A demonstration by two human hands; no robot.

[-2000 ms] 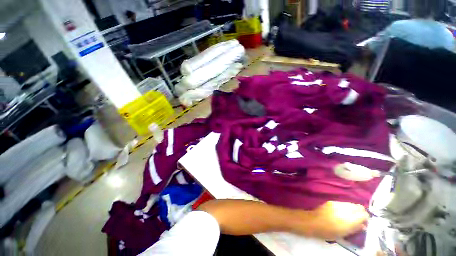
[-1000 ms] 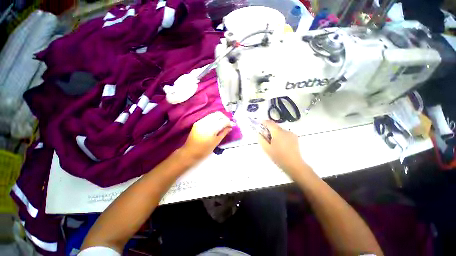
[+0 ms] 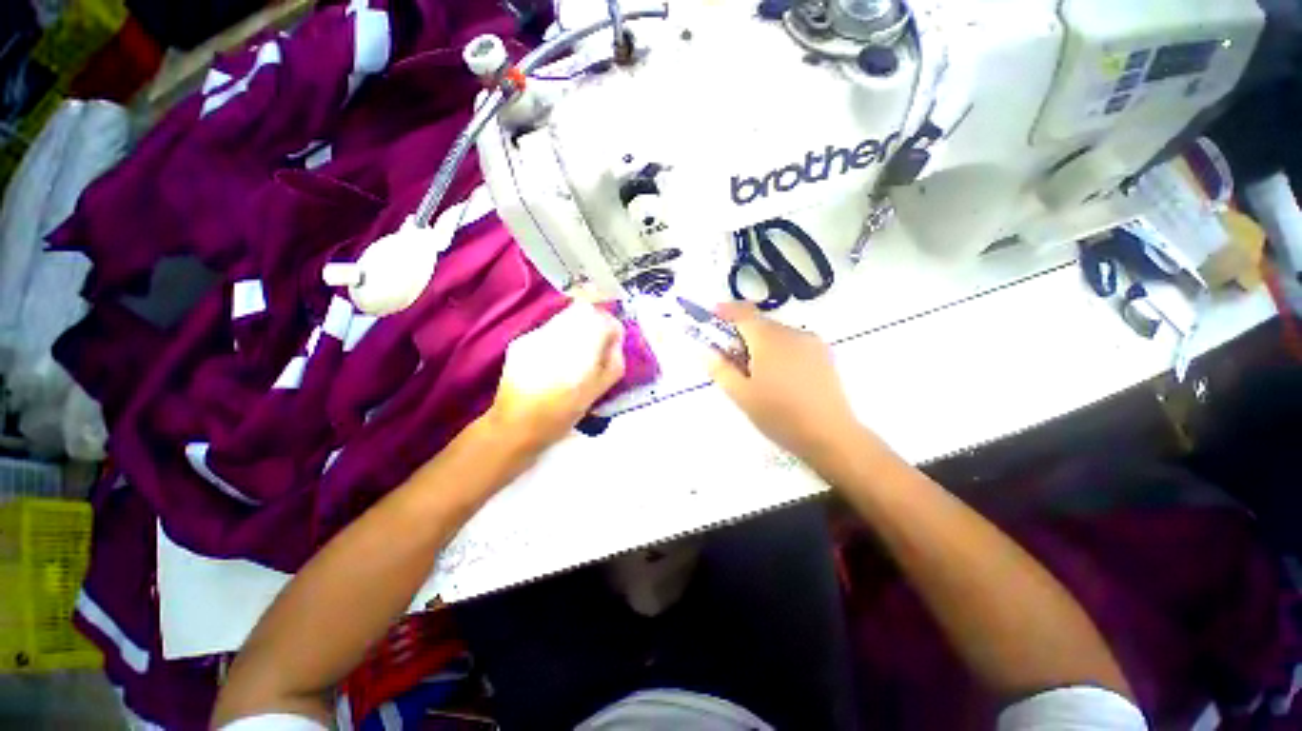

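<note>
A maroon garment (image 3: 414, 357) with white stripes is heaped left of the needle. My left hand (image 3: 561, 364) grips its edge (image 3: 633, 366) just in front of the presser foot area. My right hand (image 3: 778, 364) holds slim silver thread snips (image 3: 714, 330), with the tips pointing at the needle area. The white sewing machine (image 3: 700, 136) marked "brother" stands behind both hands. The exact contact between the snips and the cloth is too bright to tell.
The machine lamp (image 3: 393, 271) hangs over the cloth on a metal gooseneck. Black-handled scissors (image 3: 781, 266) lie under the machine arm. More dark loops (image 3: 1128, 271) and scraps lie at the right table end. A yellow crate (image 3: 46, 583) stands at far left.
Two seconds ago the view faced the garment heap and room; it has since swung down to the machine. Over the last second the view has shifted closer, with both hands still near the needle.
</note>
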